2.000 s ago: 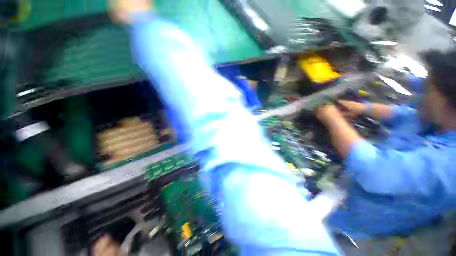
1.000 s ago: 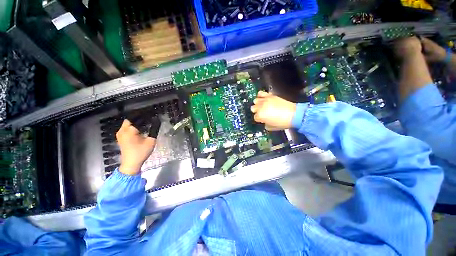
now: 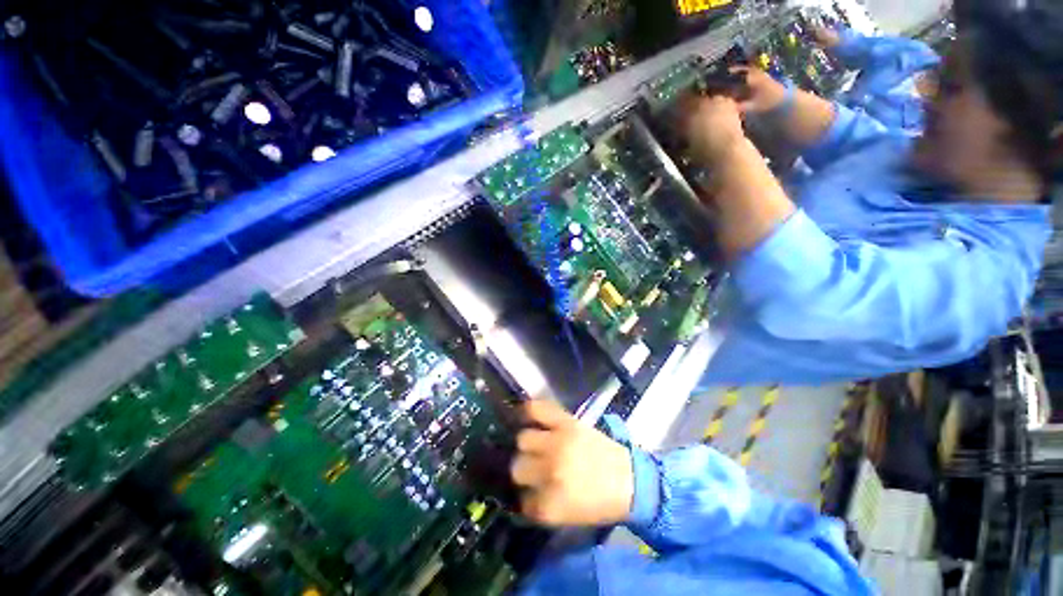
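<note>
A green circuit board point(image 3: 309, 483) with rows of silvery-white parts lies in its black pallet point(image 3: 466, 460) at the lower left. A narrow green strip board point(image 3: 175, 390) with pale dots is at the pallet's far edge. My right hand point(image 3: 571, 466) is at the pallet's right side with its fingers curled; whether anything is in it cannot be told. A blue parts bin point(image 3: 315, 192) heaped with loose black cylinders point(image 3: 344, 70) stands behind the rail. My left hand is not in view.
A metal rail point(image 3: 350, 239) runs between bin and boards. Another board point(image 3: 635, 233) lies farther right on the conveyor. A person in a blue smock point(image 3: 886, 291) works there with both hands. Yellow parts point(image 3: 703, 5) show at the top. Yellow-black floor stripes point(image 3: 746, 421) show lower right.
The view has turned and come closer to the board and blue bin. My right hand is now at the pallet's right side, its fingers off the board. My left hand has left the picture.
</note>
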